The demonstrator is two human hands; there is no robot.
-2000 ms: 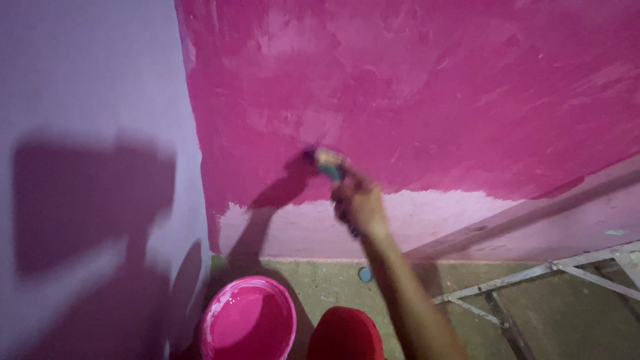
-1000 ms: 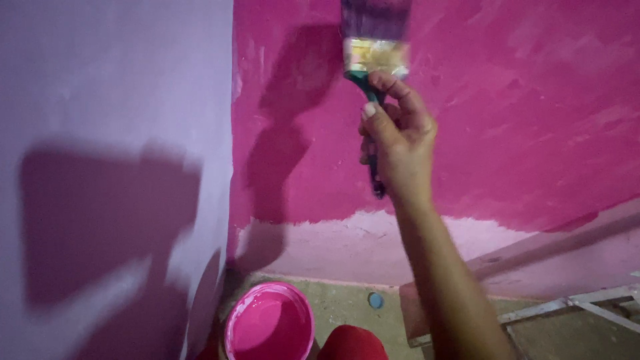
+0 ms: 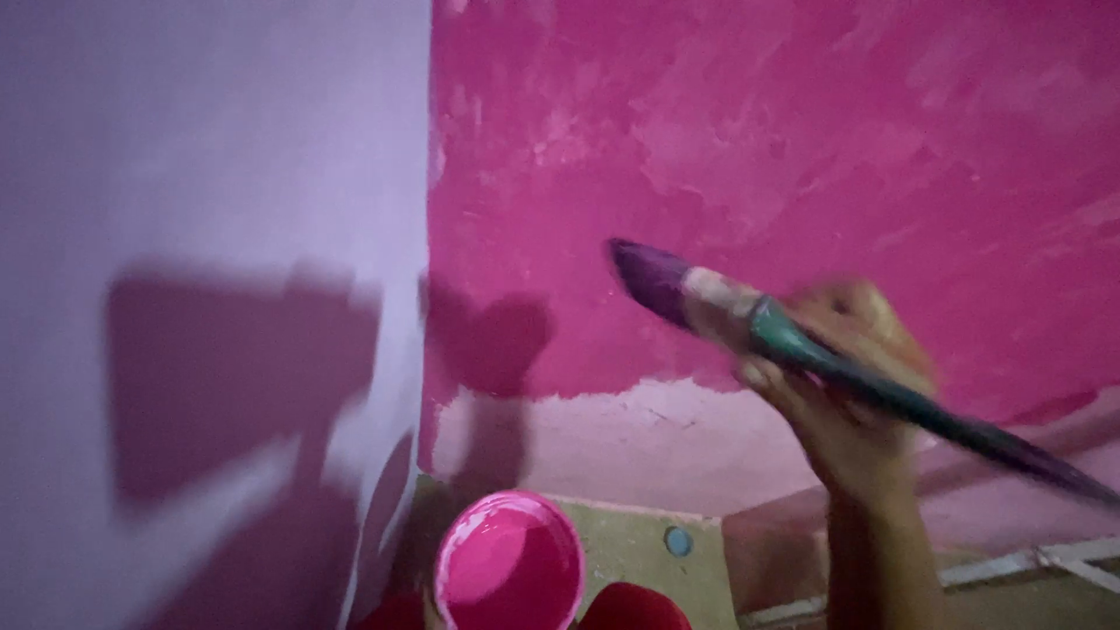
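Observation:
My right hand (image 3: 844,376) grips a paintbrush (image 3: 796,346) around its green-and-dark handle, near the pale ferrule. The brush points up and left, its dark purple-looking bristles in front of the pink wall (image 3: 700,175); whether they touch it cannot be told. Along the bottom of that wall runs a lighter pink band (image 3: 630,446) with a ragged upper edge. A bucket of bright pink paint (image 3: 510,560) is low in the view, below the wall's left corner. My left hand cannot be made out.
A pale lilac wall (image 3: 262,131) with dark shadows meets the pink wall at the left. On the floor (image 3: 612,542) lies a small round bluish thing (image 3: 678,541). Part of a whitish metal frame (image 3: 989,570) stands at lower right, and a red rounded thing (image 3: 634,608) is beside the bucket.
From high on the wall, my right hand has come down and to the right with the brush. The brush has turned from upright to slanting, bristles toward the left.

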